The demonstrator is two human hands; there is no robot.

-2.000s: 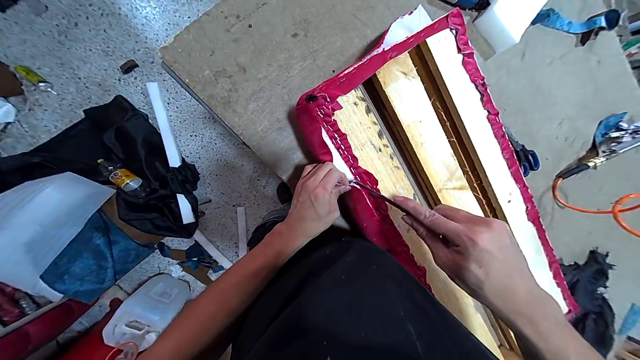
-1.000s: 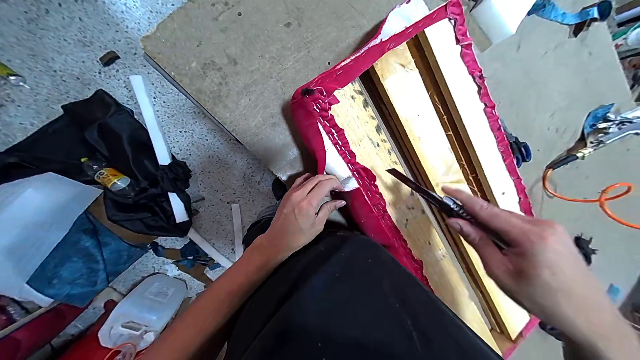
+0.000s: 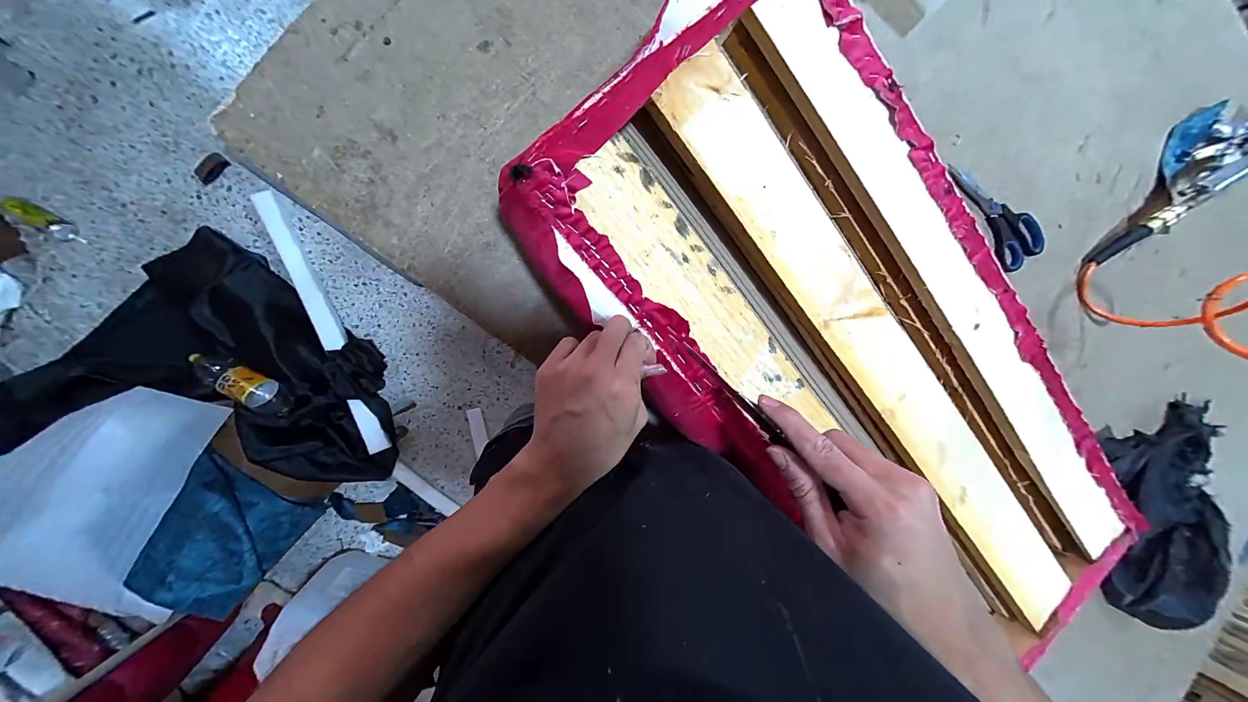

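Note:
An upholstered wooden frame with slats [image 3: 780,234] lies tilted on the work table, its crimson fabric edging [image 3: 585,234] stapled in a row along the rim. At its near left edge my left hand [image 3: 597,390] pinches the fabric edge, where a strip of white padding [image 3: 585,283] shows. My right hand [image 3: 858,478] is closed around the dark handle of a thin-bladed tool, apparently a knife [image 3: 756,409]; its blade lies low along the crimson edging, pointing toward my left hand. The blade's tip is hard to make out.
Blue-handled scissors [image 3: 1014,229] and an air tool with an orange hose [image 3: 1136,234] lie on the table beyond the frame, near black cloth [image 3: 1170,517]. On the speckled floor at left are black fabric [image 3: 205,302], a bottle [image 3: 239,380] and white strips [image 3: 297,263].
The knife, raised over the slats a second ago, is now down against the crimson edging. My left hand remains at the fabric edge.

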